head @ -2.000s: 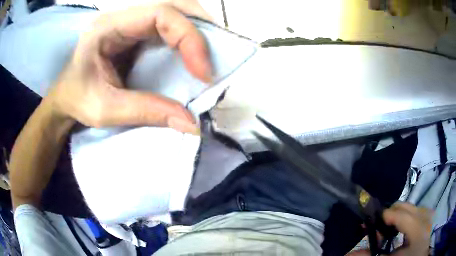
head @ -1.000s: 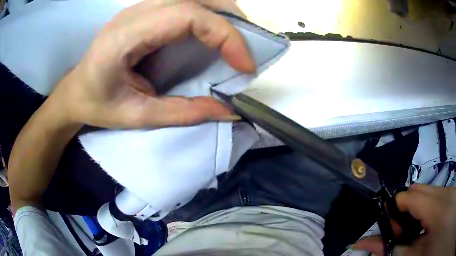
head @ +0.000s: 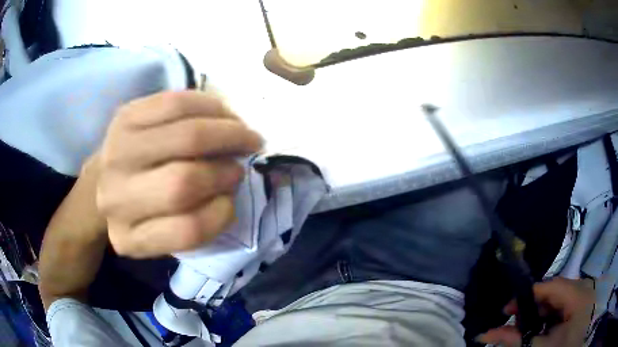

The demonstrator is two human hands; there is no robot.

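My left hand [head: 176, 169] is closed on a pale fabric piece [head: 271, 210] with narrow black edging. The piece hangs in folds below and right of the fingers, over the table's front edge. My right hand [head: 559, 308], at the lower right and partly cut off by the frame, holds the black scissors [head: 474, 179] by their handles. The blades point up and left over the table edge, apart from the fabric. They are seen nearly edge-on and blurred, so I cannot tell if they are parted.
The white table [head: 386, 108] has a grey ruler-marked front edge and a yellow-lit machine bed [head: 501, 17] behind. A large pale panel [head: 88, 101] lies at left. Pale pieces with black bands [head: 593, 183] are heaped at right. Blue material [head: 234, 318] shows below the held fabric.
The scissors have come away from the fabric. My left hand has turned and closed, with its back to the camera, and the held piece is now bunched and lower.
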